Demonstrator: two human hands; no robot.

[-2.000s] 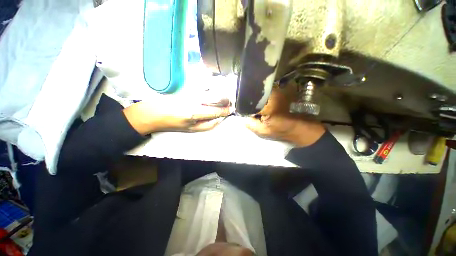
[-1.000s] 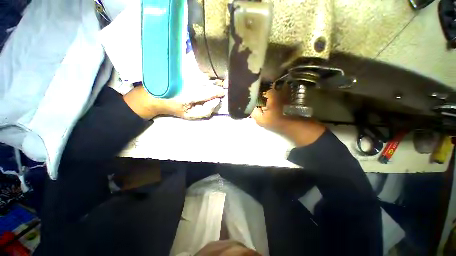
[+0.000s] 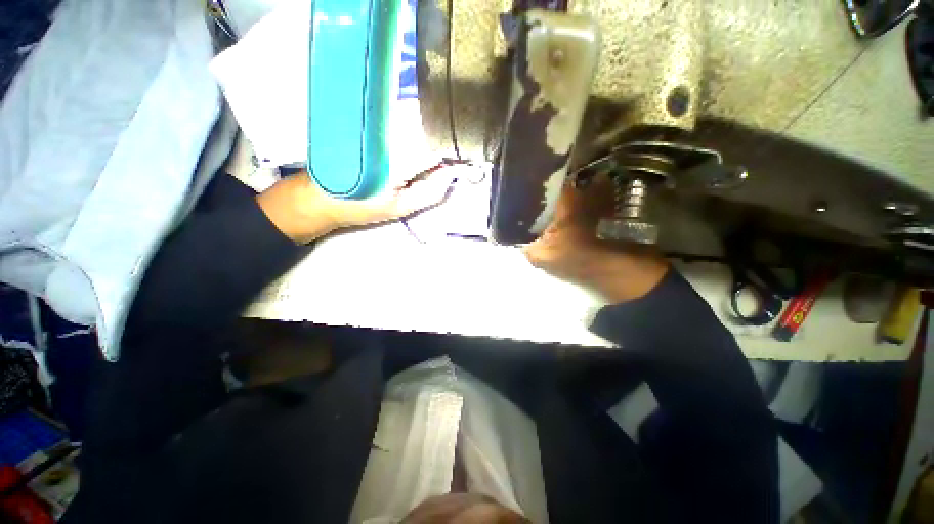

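The cream sewing machine head [image 3: 635,61] with chipped paint crosses the top right. My left hand [image 3: 379,205] lies at the needle area, left of the dark chipped lever [image 3: 543,128]; its fingers point right and glare washes them out. My right hand [image 3: 579,256] is on the other side, its fingers partly hidden behind the machine. A thin dark thread end shows below my left fingers. Whether either hand holds anything cannot be told. The needle and presser foot are not clear.
A teal long object [image 3: 348,102] stands above my left wrist. Pale blue-white pieces [image 3: 133,184] heap at the left. Black-handled scissors [image 3: 756,299], a red cutter [image 3: 802,309] and a yellow handle [image 3: 899,315] lie at the right on the white table [image 3: 440,297].
My left hand has shifted and its fingers are now stretched toward the needle area. My right hand stays beside the machine. The view has shifted slightly.
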